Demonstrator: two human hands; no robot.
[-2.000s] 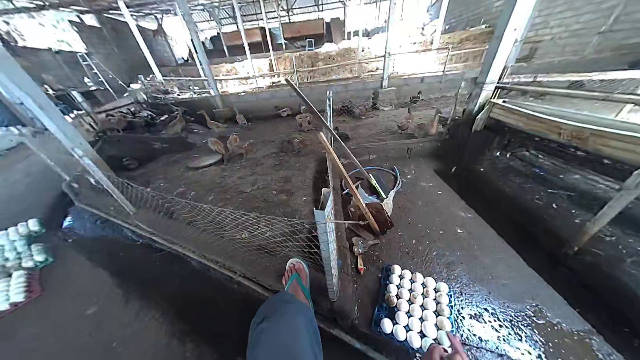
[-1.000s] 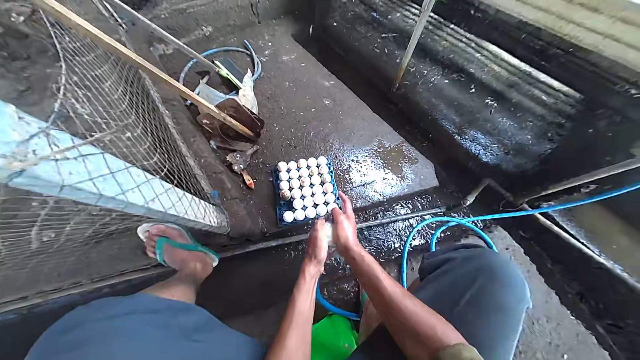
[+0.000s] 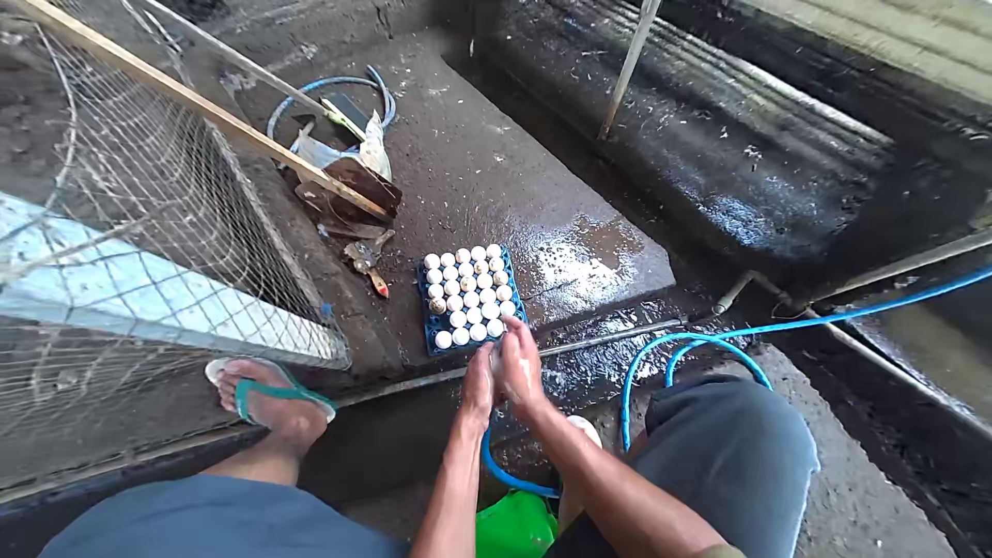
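Note:
White eggs, several with brown smudges, stand in rows in a blue plastic egg tray on the wet concrete. One cell at the tray's left side holds no egg. Just below the tray's near right corner, my left hand and my right hand are pressed together, wet, palms facing. Between them shows a small part of a white egg, mostly hidden by the fingers. The right fingertips are close to the tray's corner egg.
A blue hose loops at the right; a green plastic object lies below my forearms. Left of the tray are a brush with a red-tipped handle, a rusty shovel blade and wire netting. A metal pipe crosses the floor.
The view has swung down and right from the pen. One hand was at the tray two seconds ago; both have been together below it since one second ago.

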